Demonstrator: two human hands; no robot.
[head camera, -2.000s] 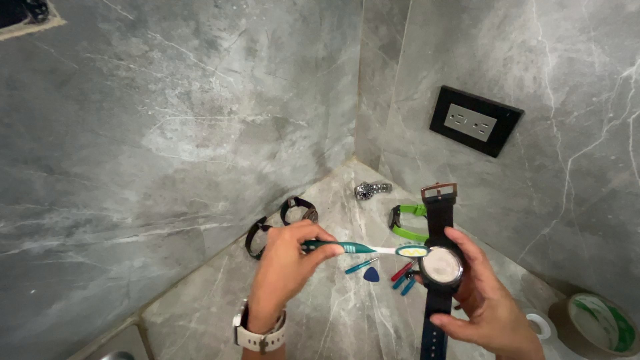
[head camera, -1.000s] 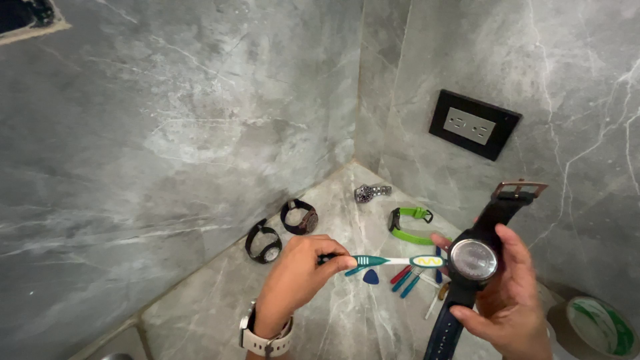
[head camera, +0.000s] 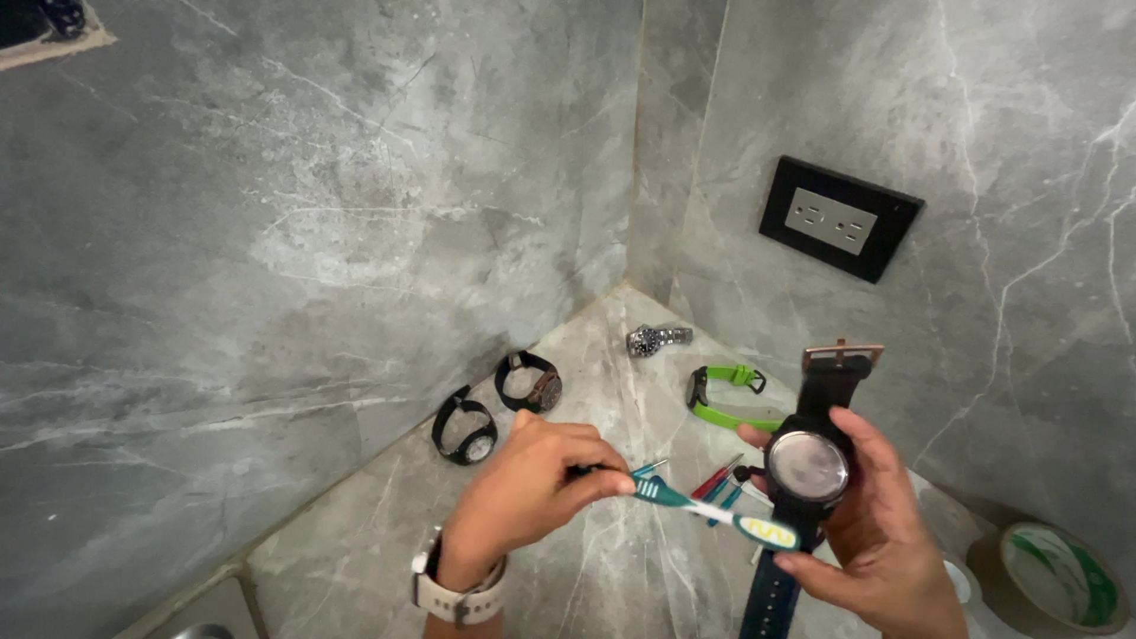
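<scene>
My left hand (head camera: 550, 488) pinches the handle of a green and white toothbrush (head camera: 683, 506), its head over the strap just below the watch face, the back of the head turned toward me. In my right hand (head camera: 879, 524) is a wristwatch (head camera: 808, 470) with a dark strap and a copper-coloured buckle, held upright by its case and strap. Behind the toothbrush lie small screwdrivers (head camera: 714, 477) with red and blue handles, partly hidden. A watch with a bright green strap (head camera: 728, 415) lies just beyond my right hand.
Two black-strapped watches (head camera: 464, 429) (head camera: 530, 383) lie along the left wall. A metal-bracelet watch (head camera: 657, 341) is near the corner of the marble-look counter (head camera: 568, 577). A power outlet (head camera: 832, 220) is on the right wall. A roll of tape (head camera: 1052, 577) stands at lower right, a sink edge (head camera: 209, 612) at lower left.
The toothbrush head has moved down from beside the watch face to the strap below it. The watch in my right hand has shifted left and is more upright than one second ago.
</scene>
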